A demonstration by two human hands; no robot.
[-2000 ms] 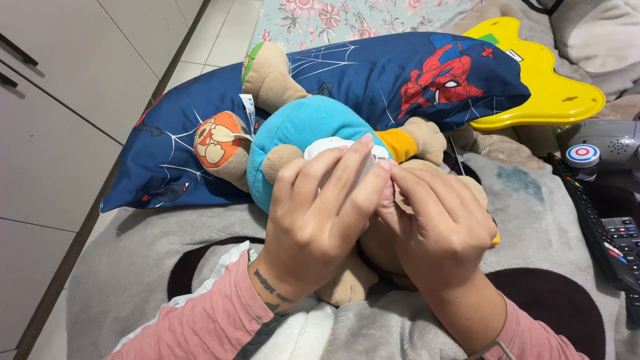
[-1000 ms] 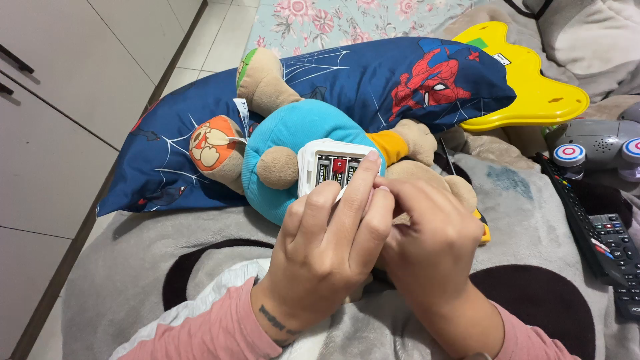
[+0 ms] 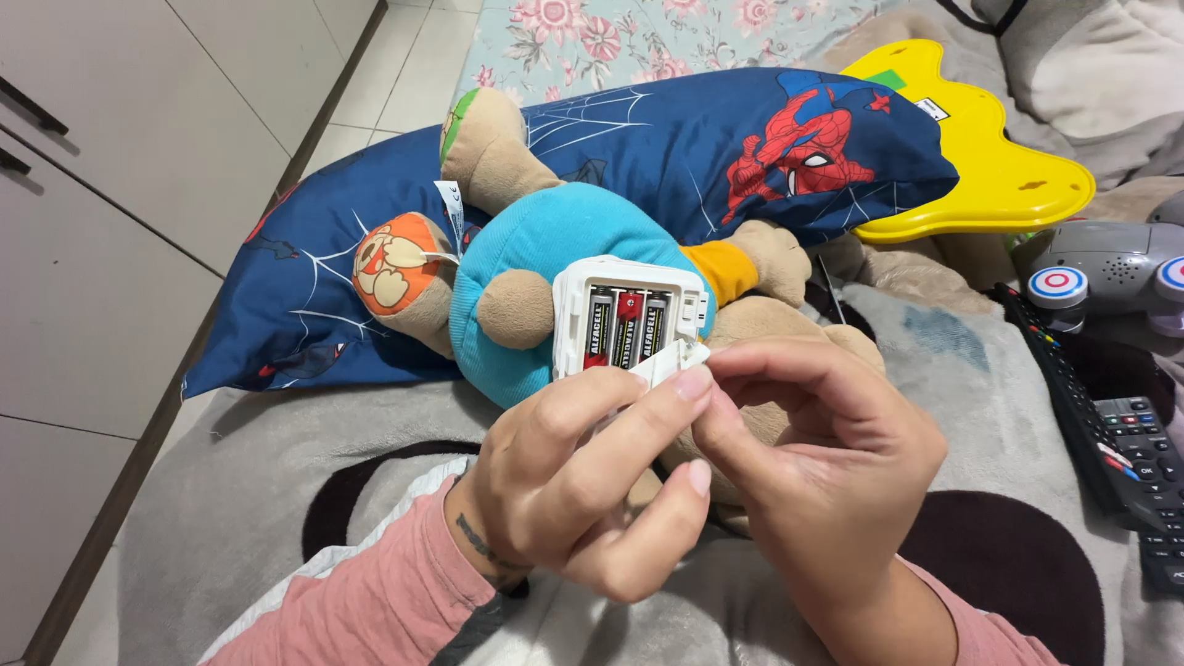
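Observation:
A plush toy with a blue corduroy body lies face down against the pillow. In its back is a white plastic battery compartment, uncovered, with several AA-type batteries side by side. Just below the compartment, my left hand and my right hand pinch a small white plastic battery cover between them. My right fingertips are at its right end, while my left fingers hold its lower side. Part of the cover is hidden behind my fingers.
A blue Spider-Man pillow lies behind the toy, and a yellow plastic piece sits at the upper right. Remote controls and a grey toy with round wheels are at the right on the grey blanket. Cabinets stand left.
The white cover was over the compartment two seconds ago. It is now off, in my fingers, and the batteries show. Both hands have moved down from the compartment.

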